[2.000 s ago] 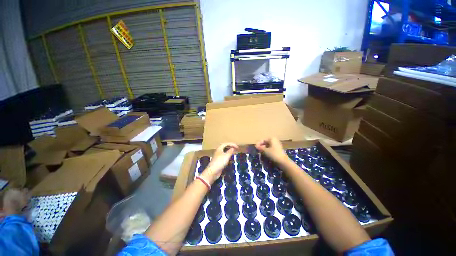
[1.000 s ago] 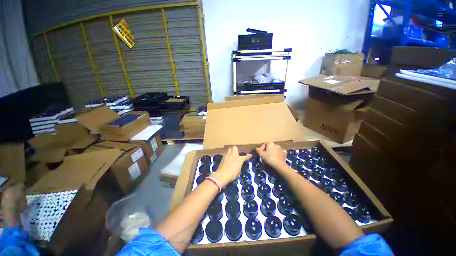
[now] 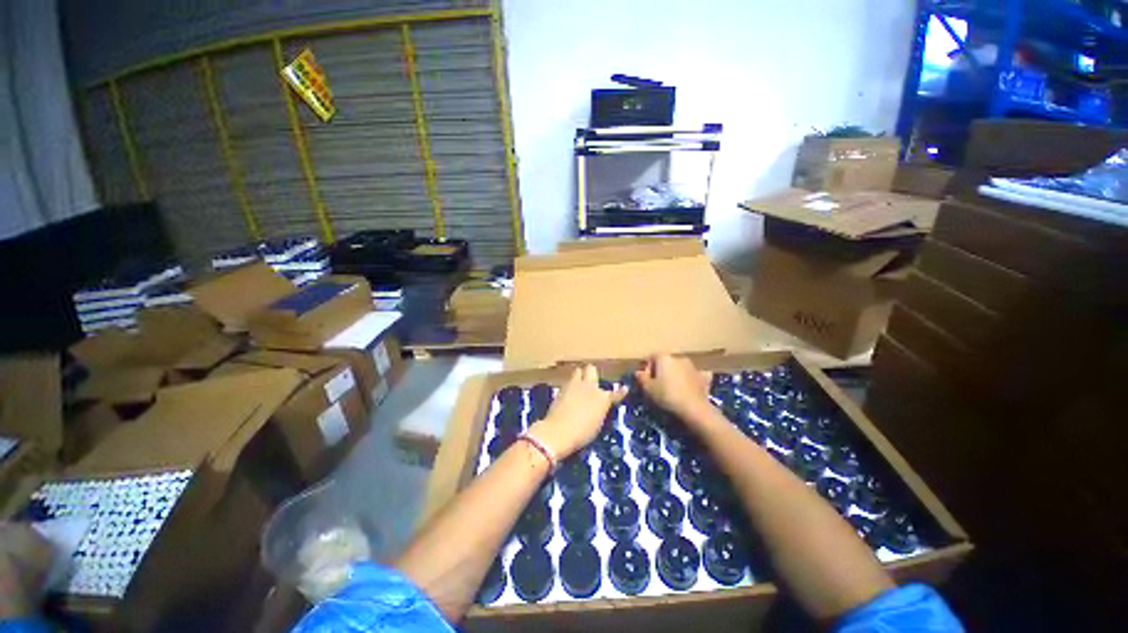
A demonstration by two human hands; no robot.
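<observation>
An open brown carton (image 3: 453,448) holds rows of round black parts (image 3: 580,570) set in a white sheet. Parts in the middle and right have glossy faces; those at left look matte. My left hand (image 3: 590,409) is over the back rows, fingertips pinched together at the back middle. My right hand (image 3: 672,385) is just to its right, fingers curled down at the back rows. Both hands are bare, with blue sleeves. Whatever lies between the fingertips is too small and blurred to tell.
A clear tub (image 3: 282,534) with pale scraps stands left of the carton. Stacked cartons (image 3: 990,322) rise at right. Another person's hand (image 3: 22,559) is at a carton of small pale parts (image 3: 118,526) at far left. The work carton's flap (image 3: 619,309) is raised at the back.
My left hand has moved right from the earliest frame, closer to my right hand, and turned its fingers downward. My right hand has barely moved. The other person's hand has shifted.
</observation>
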